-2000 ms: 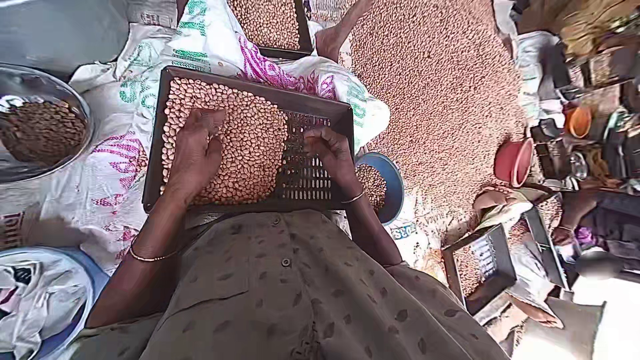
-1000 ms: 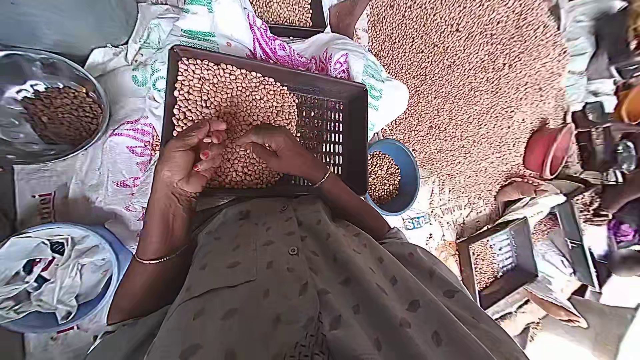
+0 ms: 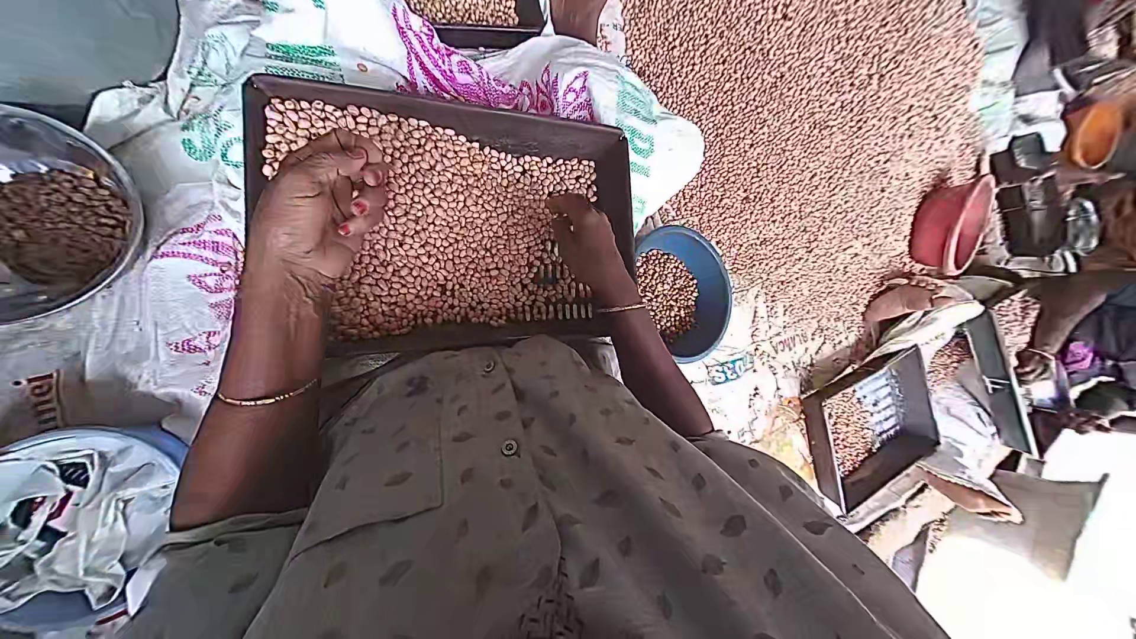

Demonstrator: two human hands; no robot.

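A dark rectangular tray with a slotted bottom (image 3: pixel 444 106) rests before my lap, spread with pale pinkish nuts or beans (image 3: pixel 453 213). Over its left part my left hand (image 3: pixel 324 204) is raised, palm turned inward and fingers curled; whether anything lies inside them is hidden. My right hand (image 3: pixel 581 235) touches the nuts at the tray's right side, fingers bent down, with bare slots showing beside it. Just right of the tray stands a blue bowl (image 3: pixel 710 293), partly filled with similar nuts.
At left are a metal bowl of darker pieces (image 3: pixel 133 213) and a blue tub holding white plastic (image 3: pixel 169 444). Printed white sacks (image 3: pixel 666 142) lie beneath the tray. A large spread of nuts (image 3: pixel 799 115), a red bowl (image 3: pixel 954 226) and another slotted tray (image 3: pixel 927 426) are at right, near other people.
Nuts now cover much of the tray's right part, where slots were bare before. My right hand has moved from beside my left hand to the tray's right side.
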